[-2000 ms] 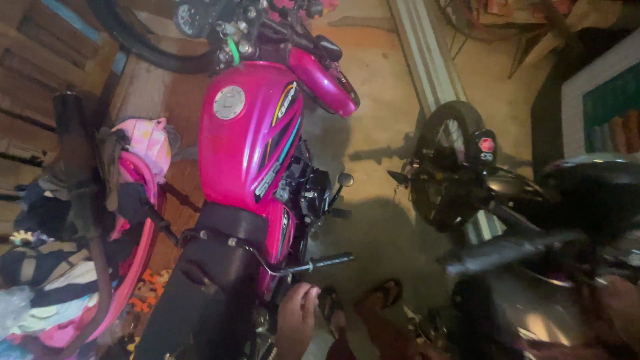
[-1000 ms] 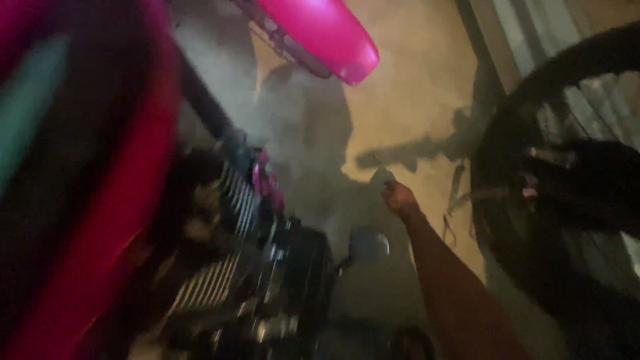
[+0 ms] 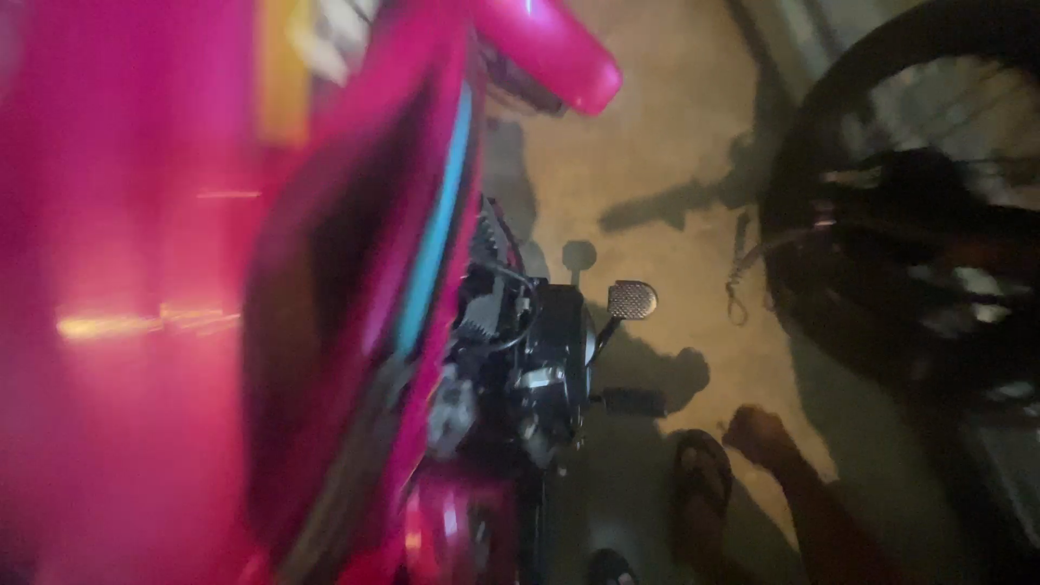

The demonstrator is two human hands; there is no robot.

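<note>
My right hand is low over the floor in the head view, right of the pink motorcycle and near a sandalled foot. Its fingers look bunched, but shadow and blur hide whether anything is between them. The motorcycle's pink fuel tank, with a blue stripe along its side, fills the left, close and blurred. Beside the dark engine stick out a metal foot pedal and a black footrest. The pink front fender is at the top. My left hand is out of view.
A second motorcycle's wheel and dark body stand on the right, with a cord hanging beside the wheel. Between the two machines lies the floor, crossed by shadows. Another sandalled foot shows at the bottom edge.
My right hand, reaching out over the floor with a small pale thing one second ago, is now lower in view near the foot. The view has moved in close to the pink motorcycle.
</note>
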